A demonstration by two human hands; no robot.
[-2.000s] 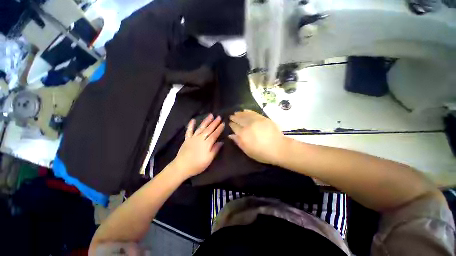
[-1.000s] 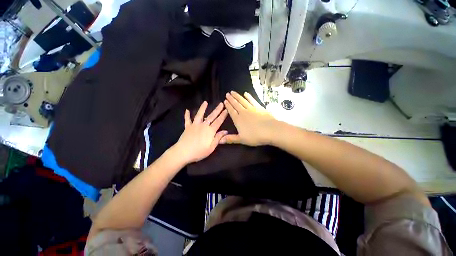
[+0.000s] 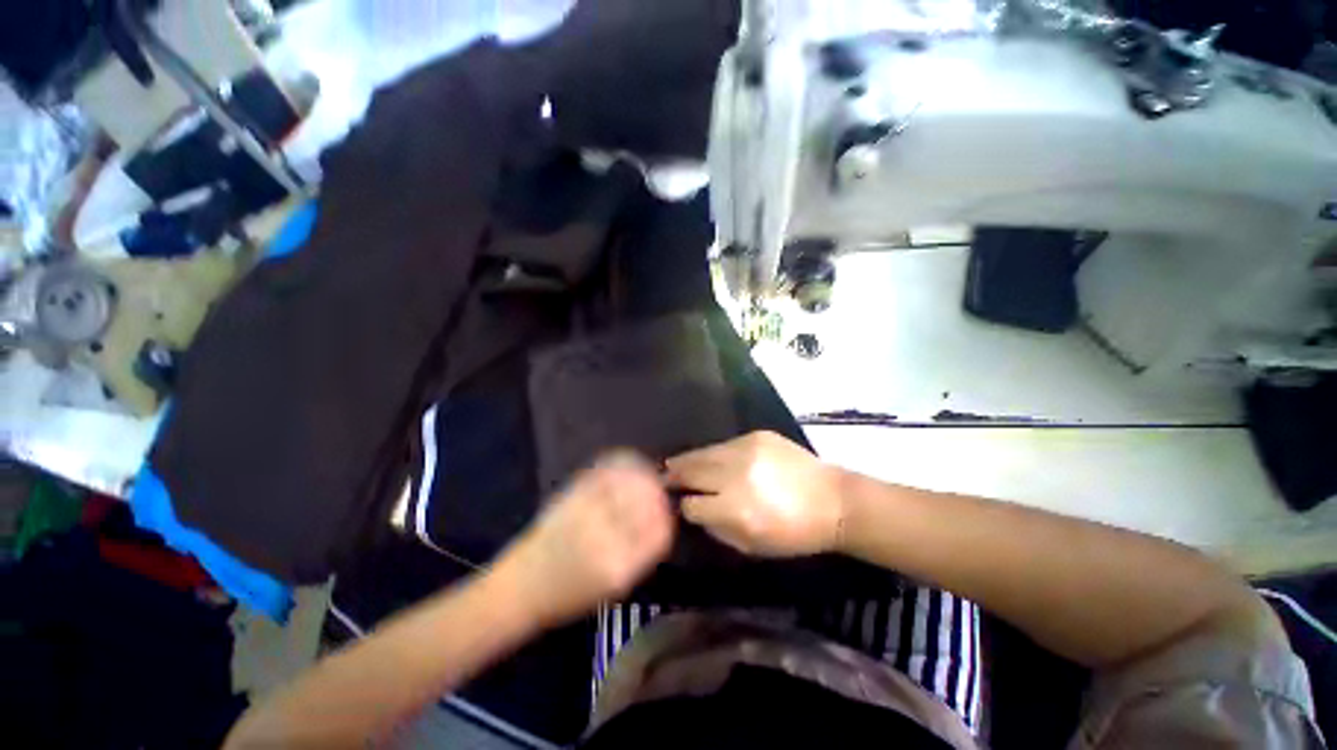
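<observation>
The dark garment panel (image 3: 484,352) lies in front of the sewing machine, with folds at its middle. A smaller brown-black piece (image 3: 631,388) lies flat on it, below and left of the presser foot (image 3: 755,320). My left hand (image 3: 609,528) is blurred, fingers curled, at the near edge of this piece. My right hand (image 3: 755,491) is beside it, fingertips pinched together on the cloth edge. The hands nearly touch. White piping (image 3: 427,476) shows along a black cloth edge to the left.
The white sewing machine head (image 3: 1026,161) spans the upper right. A black rectangle (image 3: 1022,276) lies on the bed under its arm. A long stack of cut panels (image 3: 308,366) with blue material beneath (image 3: 213,545) lies left. Another machine part (image 3: 74,305) stands at far left.
Both hands have moved down toward me from lying flat with spread fingers, and their fingers are now curled at the cloth edge. The smaller piece now shows flat and uncovered.
</observation>
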